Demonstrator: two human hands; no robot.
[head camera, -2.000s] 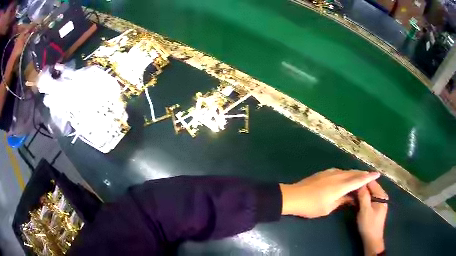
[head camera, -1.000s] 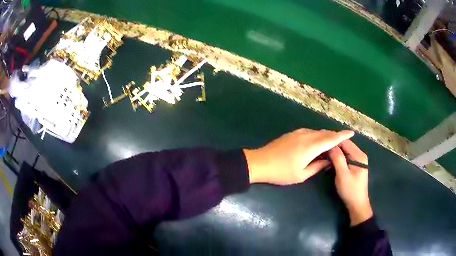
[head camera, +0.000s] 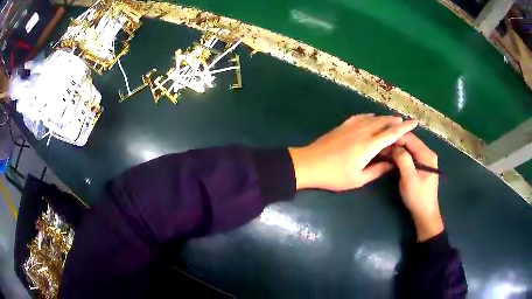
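My left hand (head camera: 344, 155) reaches across from the left in a dark purple sleeve, its fingers extended and laid against my right hand. My right hand (head camera: 419, 184) is closed around a thin dark stick, likely tweezers (head camera: 429, 169), whose end sticks out to the right. The two hands touch above the dark green bench (head camera: 227, 122), near the cream rail. The other end of the stick is hidden between the hands. No housing shows in or under the hands.
White housings with clear bagging (head camera: 61, 96) stand at the left. A gold and white contact-strip pile (head camera: 99, 35) lies behind them, a smaller group (head camera: 195, 70) to its right. A worn cream rail (head camera: 326, 67) borders the green belt (head camera: 373, 41). A black parts bin (head camera: 46, 248) sits low at left.
The camera view has shifted, so piles and rail sit further left and higher in the picture. The hands remain together, with the dark stick still in my right hand.
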